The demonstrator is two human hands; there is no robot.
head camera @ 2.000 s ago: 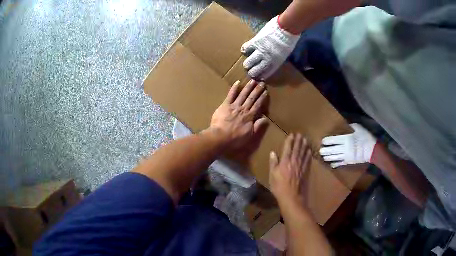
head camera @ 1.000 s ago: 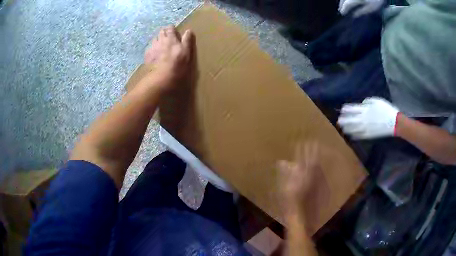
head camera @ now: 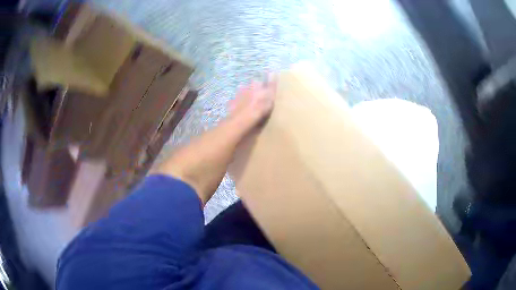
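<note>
A long brown cardboard box (head camera: 317, 164) lies slantwise in front of me, from the upper middle to the lower right. Its long seam or edge runs down toward the bottom of the picture. My left hand (head camera: 254, 105) is on the upper left end of the box, with the fingers over its edge; the picture is blurred there. My right hand is not in view. A white rounded stool top (head camera: 399, 136) shows beside the box on its right side.
Several brown cartons (head camera: 121, 85) stand at the upper left, some with raised flaps. Speckled grey floor (head camera: 226, 45) shows between them and the box. Dark, blurred shapes fill the right edge.
The view has swung left, bringing the cartons in. The box is now beside the white stool top, seen along a long edge. My right hand and the gloved person have gone out of view.
</note>
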